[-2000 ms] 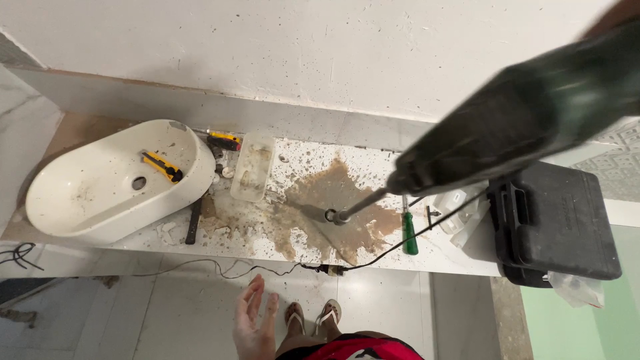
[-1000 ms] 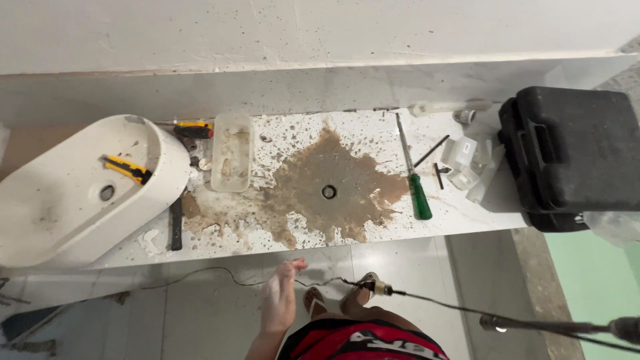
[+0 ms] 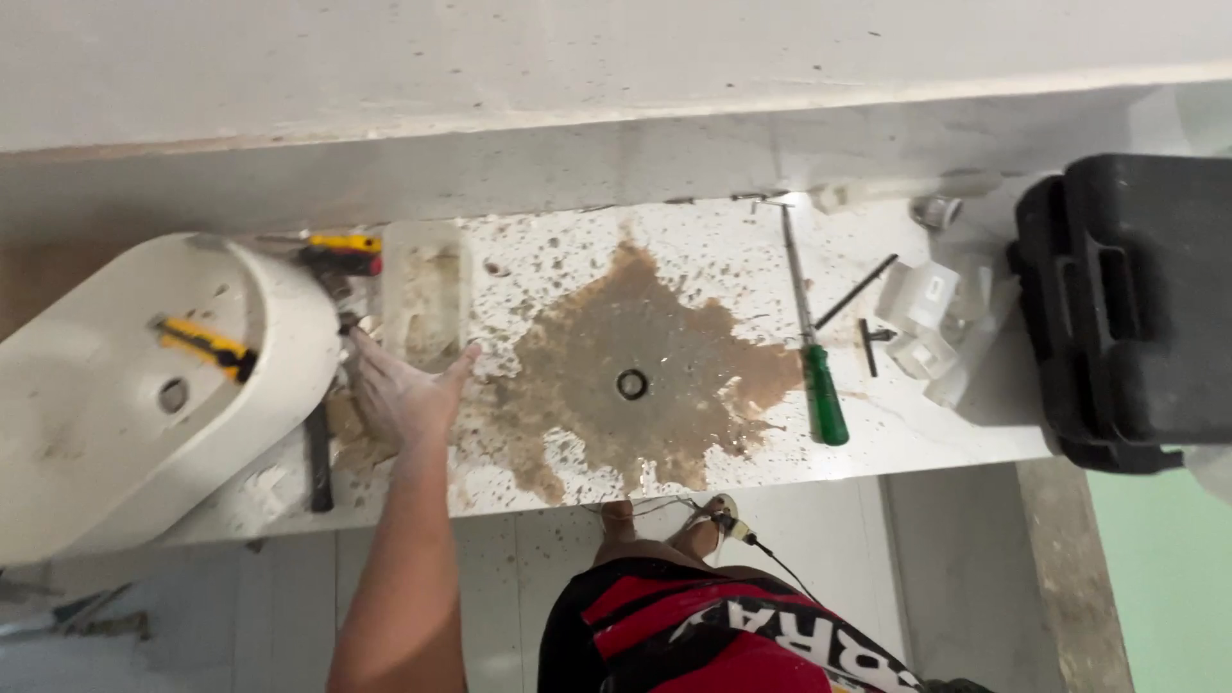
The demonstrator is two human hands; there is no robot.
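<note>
My left hand (image 3: 409, 390) reaches over the white countertop (image 3: 866, 423), fingers extended between the oval basin (image 3: 298, 308) and a translucent plastic tray (image 3: 423, 298); it seems to hold nothing. A muddy wet patch (image 3: 674, 337) surrounds a ring-shaped cut (image 3: 631, 385) in the counter. Right of the patch lies a green-handled screwdriver (image 3: 825, 395), with a black rod (image 3: 857, 292) and a small T-shaped black tool (image 3: 874, 345) beside it. A yellow and black utility knife (image 3: 207, 346) rests in the basin. My right hand is out of view.
A black plastic case (image 3: 1145, 308) stands at the right end, near clear plastic pieces (image 3: 919, 308). A yellow and red handled tool (image 3: 342, 255) lies behind the tray, and a dark handle (image 3: 318, 457) beside the basin. A cord with a connector (image 3: 736, 527) hangs by my feet.
The power drill, over the wet patch two seconds ago, has gone out of view to the right. My left hand has moved from in front of the counter to beside the tray.
</note>
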